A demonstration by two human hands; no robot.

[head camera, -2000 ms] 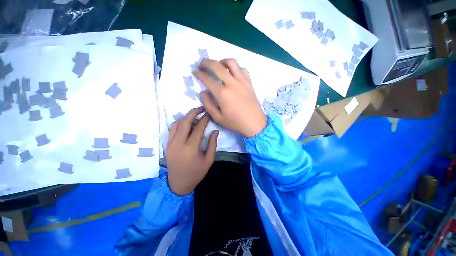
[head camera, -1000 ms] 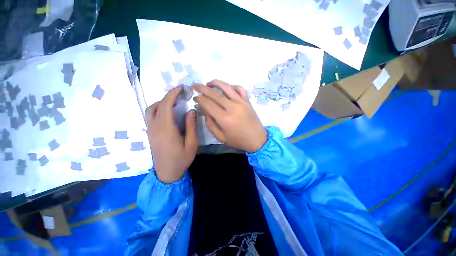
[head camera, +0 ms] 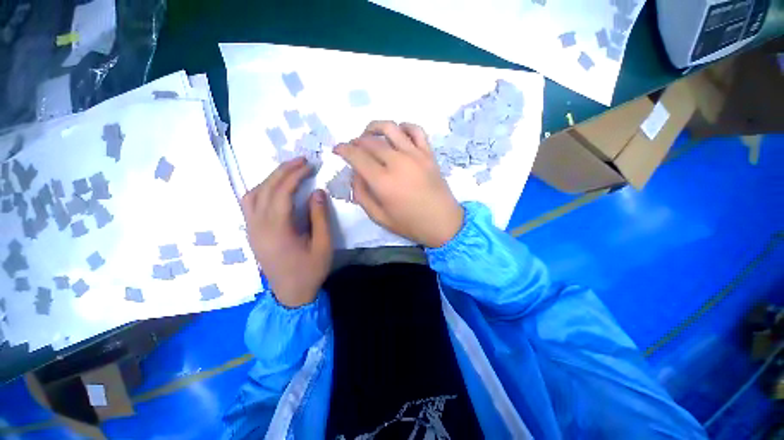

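Note:
Small flat grey pieces (head camera: 293,83) lie on the middle white sheet (head camera: 413,82), several close together just beyond my hands. A dense heap of grey pieces (head camera: 483,129) lies at the right of this sheet. My left hand (head camera: 288,232) rests over the sheet's left part, its fingertips at the near edge of the cluster, thumb apart. My right hand (head camera: 400,182) is over the middle, its bent fingers pointing left toward the cluster. A grey piece (head camera: 341,184) lies partly beside its fingers. Whether either hand holds a piece is hidden.
Stacked white sheets (head camera: 142,219) with scattered grey pieces lie at left. Clear plastic bags (head camera: 129,51) are at the upper left. Another sheet (head camera: 507,43) with pieces is at the top right, beside a digital scale (head camera: 713,34). Cardboard boxes (head camera: 593,155) stand below the bench edge.
The view has shifted, moving the scale and sheets in the picture. My hands have drawn slightly apart at the fingertips, and a grey piece now shows between them.

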